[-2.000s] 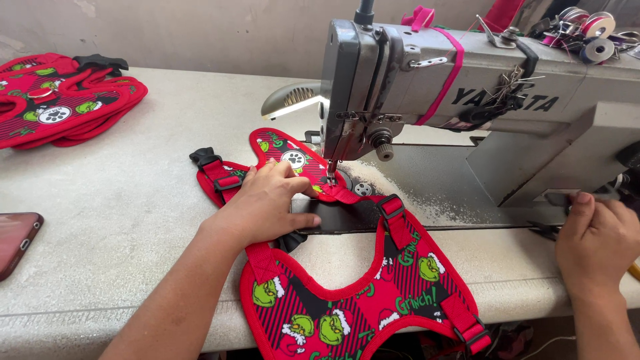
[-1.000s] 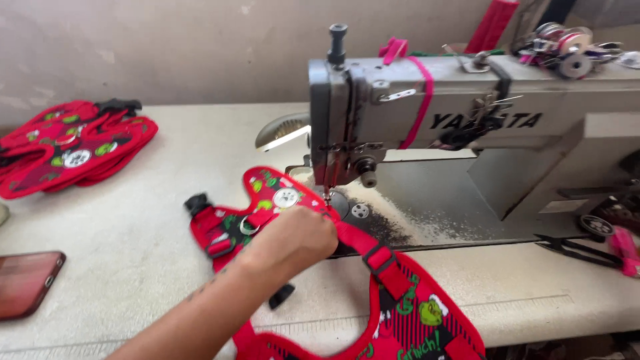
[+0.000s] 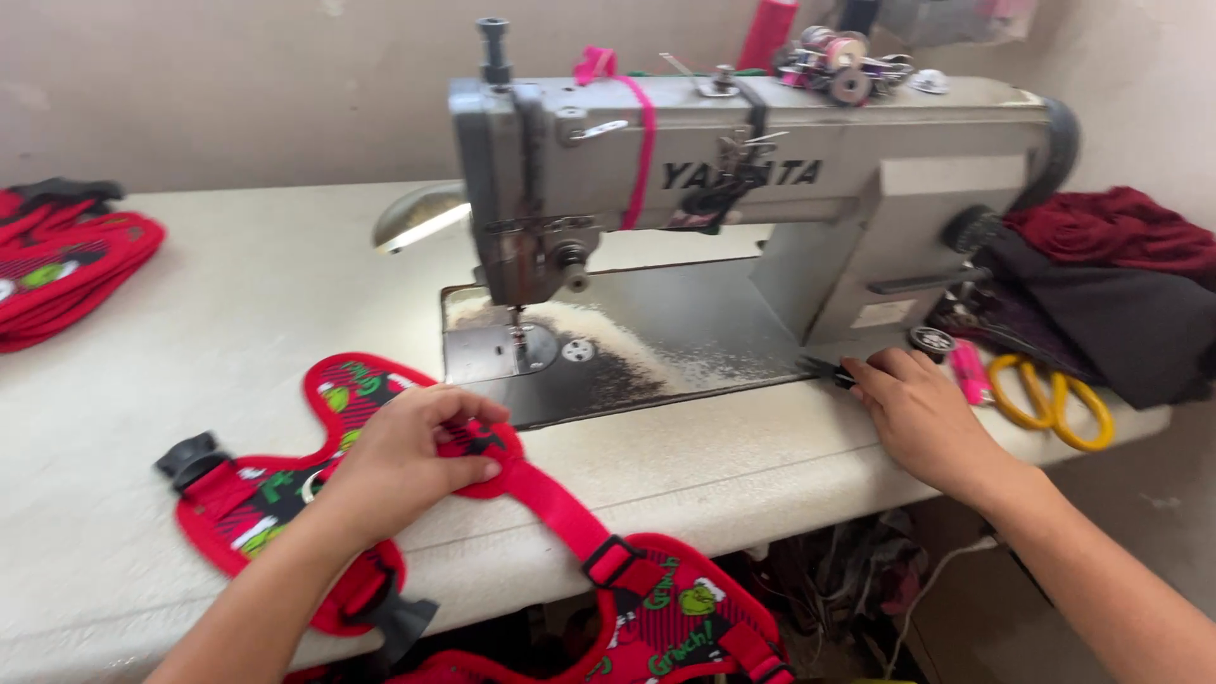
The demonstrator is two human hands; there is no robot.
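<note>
My left hand grips the edge of a red printed fabric pet harness, thumb and fingers on its rounded tab. The harness lies at the table's front edge, partly hanging over it, with black plastic buckles and a red webbing strap. Behind it stands a Yamata sewing machine; no fabric lies under its needle. At the right end of the machine bed, my right hand has its fingers on small dark thread snips, mostly hidden by the hand.
A stack of red harness pieces lies at the far left. Yellow-handled scissors, a pink object, a bobbin and dark and maroon cloth are at the right. Bobbins sit on the machine.
The harness has come out from under the needle toward the front left with my left hand. My right hand, out of view a second ago, is now at the snips. The view has shifted right.
</note>
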